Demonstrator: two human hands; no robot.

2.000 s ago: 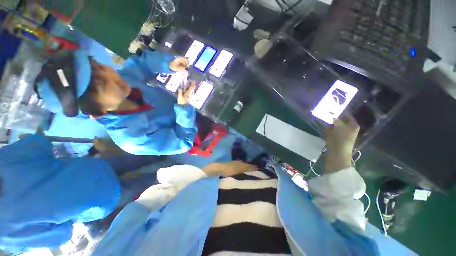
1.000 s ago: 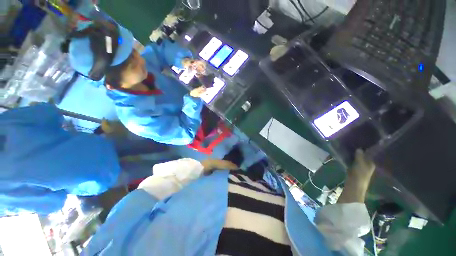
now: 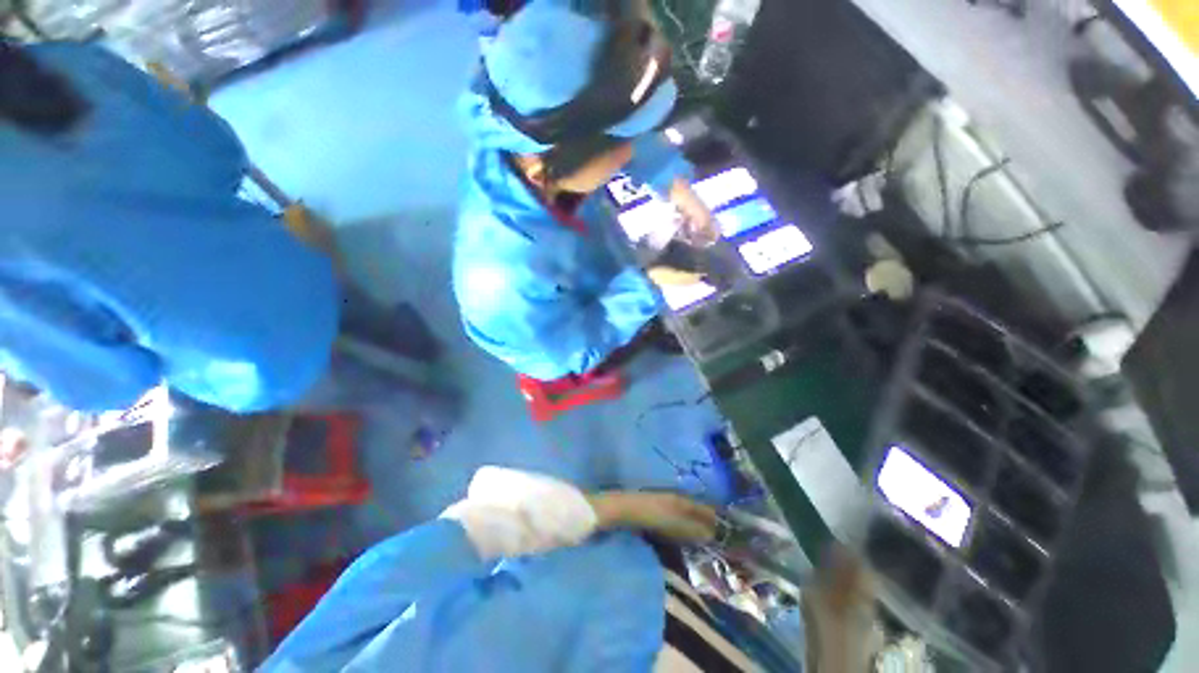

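Note:
A clear blister tray [image 3: 884,408] lies on the bench at the right, with dark smartphones in its pockets. One smartphone [image 3: 924,496] in it has a lit white screen with a small dark picture. My right hand [image 3: 842,592] is blurred beside the near left edge of the tray, and its fingers cannot be made out. My left hand [image 3: 677,515] is stretched out in front of my body, left of the bench edge. Its fingers are blurred, and no held thing can be made out.
A person in a blue smock [image 3: 539,283] sits at the bench, hands over another tray with several lit phones. Another person [image 3: 158,250] is at the left. A white strip [image 3: 821,476] lies on the green matting. Cables [image 3: 960,184] run behind.
The view has swung left, and the keyboard has left the picture. The tray and lit phone appear lower and turned. My right hand appears lower and further left, beside the tray.

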